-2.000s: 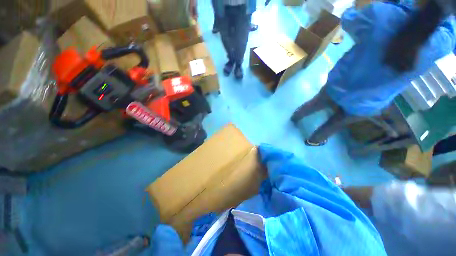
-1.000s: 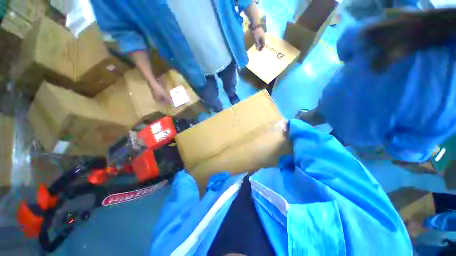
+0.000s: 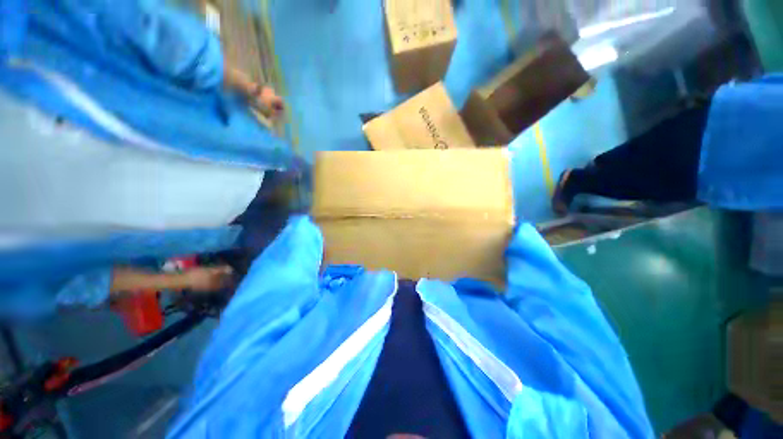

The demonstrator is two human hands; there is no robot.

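Note:
A brown cardboard carton (image 3: 414,190) is held against my body, level and square in front of my chest. Tape runs along its middle seam. My blue sleeves reach to its left and right ends. My left hand and my right hand are hidden behind the sleeves and the carton, so no fingers show.
A person in a blue smock (image 3: 146,111) stands close on the left, above a red and black machine (image 3: 142,310). Ahead on the blue floor lie a printed carton (image 3: 422,120), an open carton (image 3: 537,81) and another carton (image 3: 421,39). A green-topped bench (image 3: 652,291) is on the right.
The view has turned and moved forward with the carton still held. The machine has shifted to the lower left, the person on the left is closer, and the green bench has come nearer on the right.

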